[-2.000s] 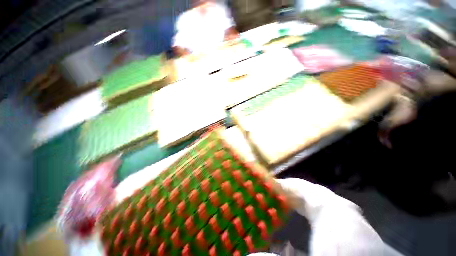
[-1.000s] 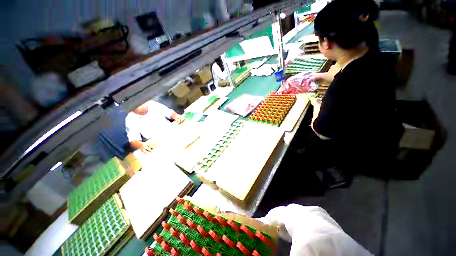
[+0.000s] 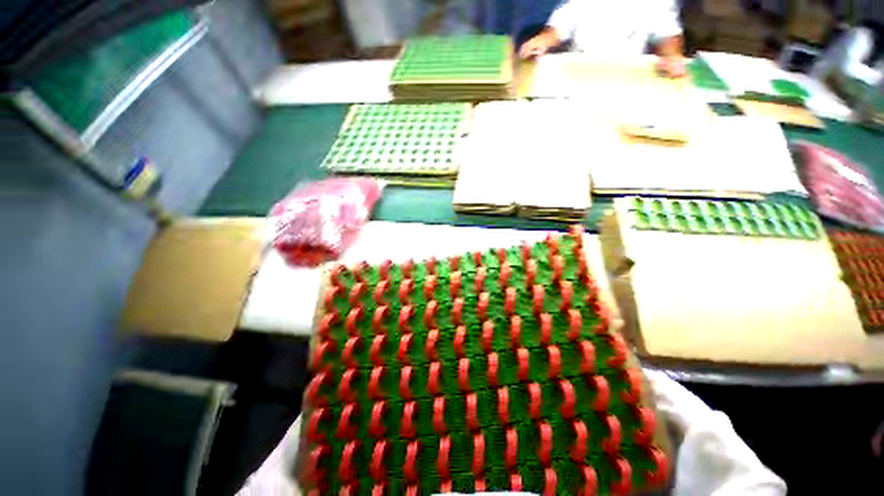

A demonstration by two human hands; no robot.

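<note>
A loaded board (image 3: 465,368), with rows of green mesh pieces topped by red loops, is held up close in front of me, overlapping the bench's near edge. My left hand (image 3: 283,467) is at its left side; only white sleeve or glove shows low beside the board. My right hand (image 3: 690,426) is at its right side, also white-covered. The fingers of both hands are hidden by the board. The board is roughly level, its far edge slightly tilted.
A pink bag (image 3: 325,218) lies on the bench beyond the board. Cardboard (image 3: 194,276) overhangs the near left edge. A stack of unfilled green boards (image 3: 451,60), plain cardboard sheets (image 3: 528,155) and a partly filled board (image 3: 746,291) lie around. A person (image 3: 620,24) is across the bench.
The view has swung left towards the wall, and the person in black has left the picture. The loaded board now shows larger and more central, with white sleeve or glove at both sides.
</note>
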